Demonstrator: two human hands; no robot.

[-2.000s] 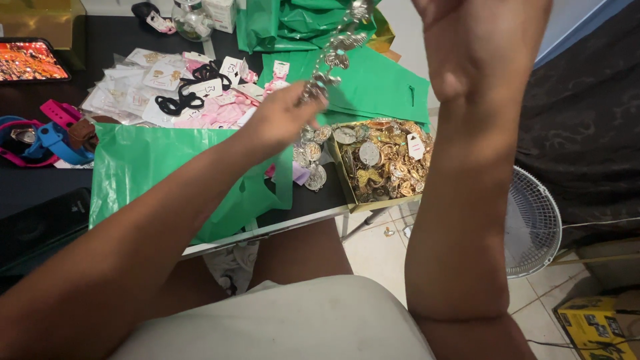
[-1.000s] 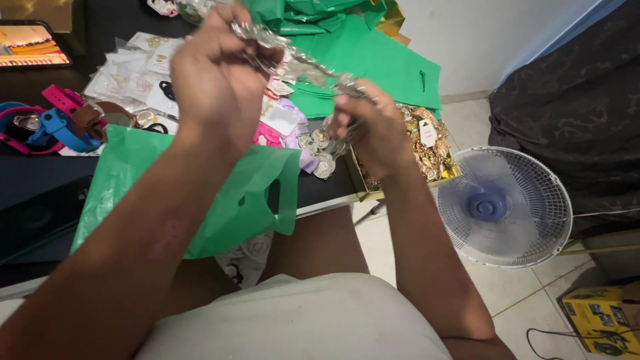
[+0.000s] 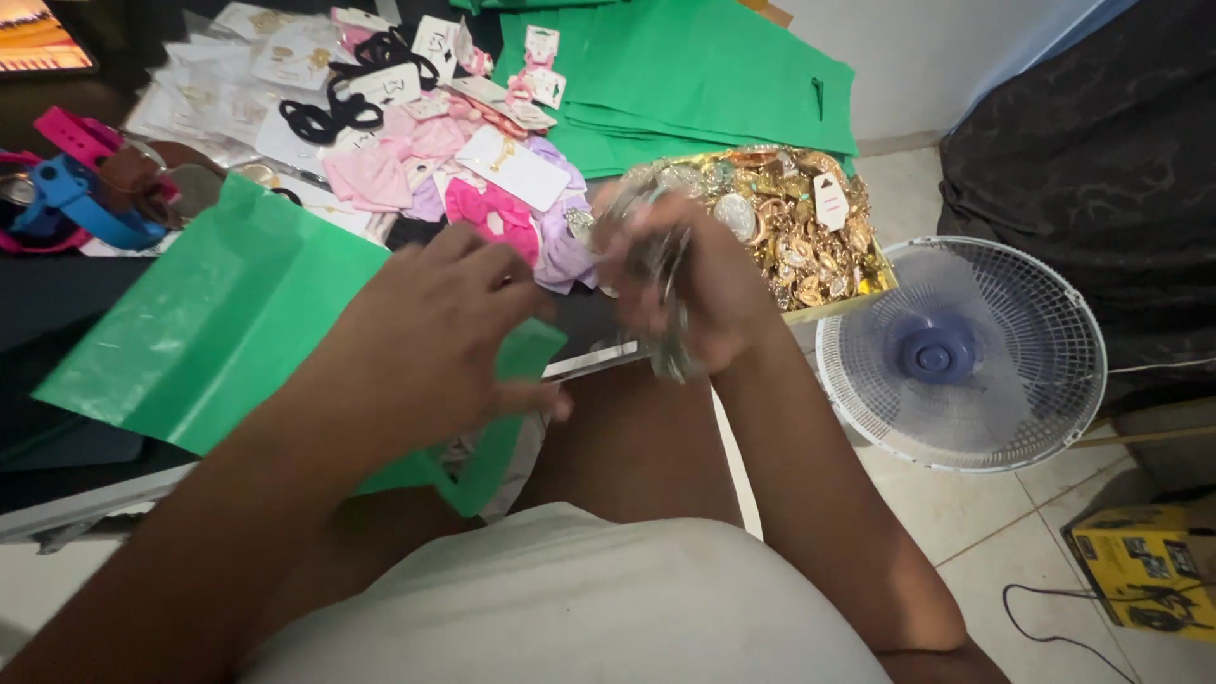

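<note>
Bunched in my right hand (image 3: 684,275) is silvery chain-like jewelry (image 3: 665,256), blurred by motion, just left of a gold box (image 3: 841,306) full of gold-coloured jewelry (image 3: 807,252). My left hand (image 3: 446,332) hovers with fingers apart over a green plastic bag (image 3: 237,294) that hangs partly off the table edge; nothing shows in it. Beyond my hands lie a hot-pink bow (image 3: 492,217), pink and lilac fabric pieces (image 3: 366,173), black hair ties (image 3: 332,116) and a white card with a gold necklace (image 3: 513,169).
More green bags (image 3: 684,76) are stacked at the back. Wristwatches with coloured straps (image 3: 85,190) and small clear packets (image 3: 218,90) lie on the left. A fan (image 3: 959,351) stands right of the table, with a yellow box (image 3: 1145,570) on the floor. A lit screen (image 3: 38,38) is at the upper left.
Both hands have come down toward the table's front edge. The silvery jewelry, stretched between both hands a second ago, is now gathered in my right hand, and my left hand has let go.
</note>
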